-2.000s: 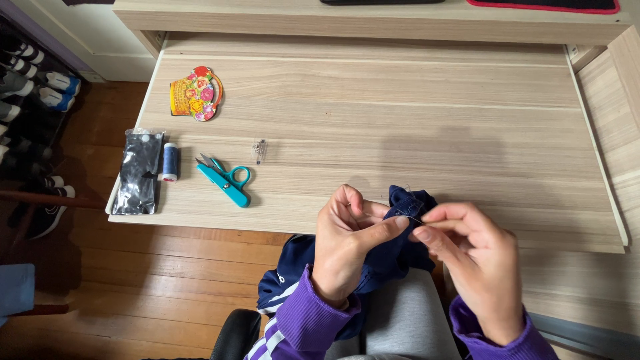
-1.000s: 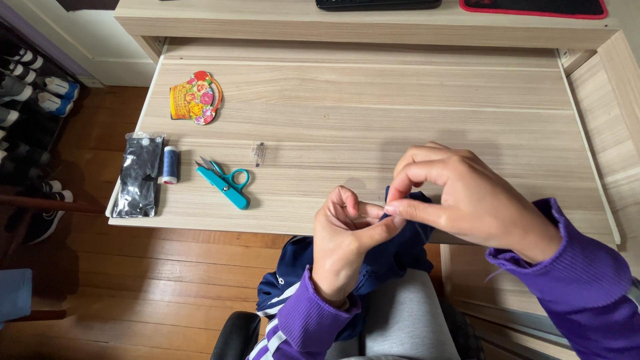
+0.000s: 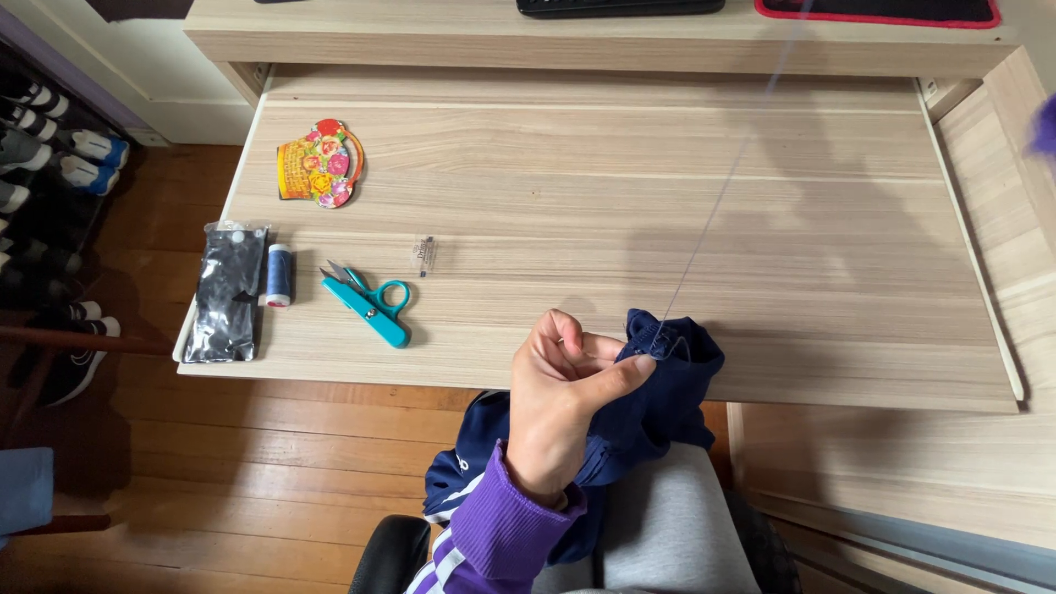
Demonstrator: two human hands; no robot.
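Note:
My left hand (image 3: pixel 577 388) pinches a navy blue cloth garment (image 3: pixel 660 404) between thumb and fingers, at the front edge of the pull-out shelf. From the pinched spot a thin thread (image 3: pixel 716 206) runs taut up and to the right, out of the top of the view. My right hand is out of view; only a blurred bit of purple sleeve (image 3: pixel 1046 128) shows at the right edge. Left of the garment lie teal-handled thread snips (image 3: pixel 367 305) with their blades apart, a spool of blue thread (image 3: pixel 279 275) and a small clear packet (image 3: pixel 425 256).
A black plastic packet (image 3: pixel 224 297) lies at the shelf's left edge, with a flower-basket-shaped card (image 3: pixel 320 163) behind it. The raised desk edge (image 3: pixel 577 51) crosses the back, with a black keyboard (image 3: pixel 619 7) on top. Shoes (image 3: pixel 91 161) stand at the far left.
My right hand has left the cloth and gone out of view, up and to the right. The thread now stretches long from the garment. My left hand has stayed on the cloth.

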